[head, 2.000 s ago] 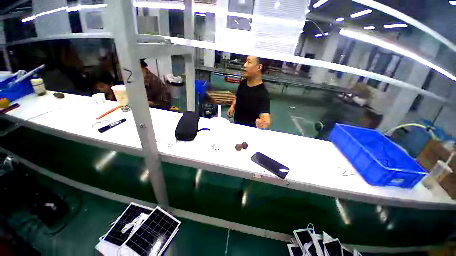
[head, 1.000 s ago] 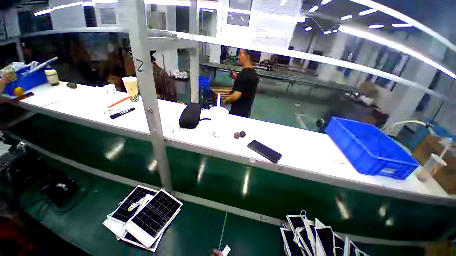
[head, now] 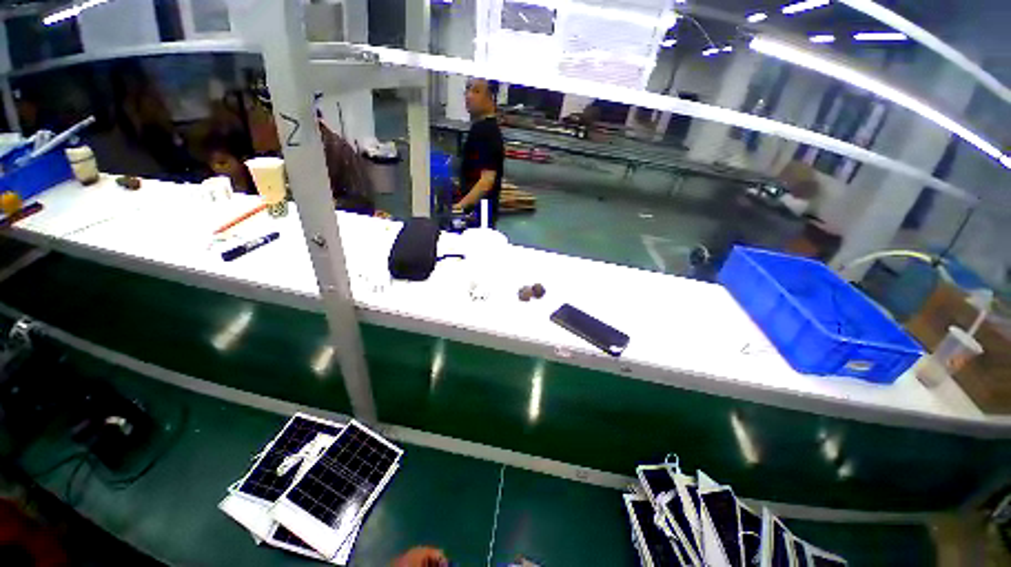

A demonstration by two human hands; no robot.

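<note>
At the bottom edge a small part of my left hand point(head: 421, 557) shows, cut off by the edge. A tiny blurred bit of what looks like my right hand point(head: 523, 563) shows to its right. Whether either hand holds anything is hidden. Small solar panels point(head: 340, 487) with white frames lie overlapped on the green bench, left of my hands, with a white lead point(head: 302, 452) coiled on them. More small panels point(head: 721, 521) lie fanned out to the right, with pale leads among them.
A raised white shelf point(head: 676, 321) runs behind the bench, crossed by a pale post point(head: 322, 238). On it are a black case point(head: 416, 248), a dark phone point(head: 590, 329), a marker point(head: 251, 246), cups and a blue crate point(head: 815, 313). A black unit point(head: 116, 426) stands left. A person point(head: 480, 155) stands beyond.
A fingertip with a small white piece showed at the bottom edge a second ago; now parts of hands show there and the white piece is out of sight. The person beyond has moved left.
</note>
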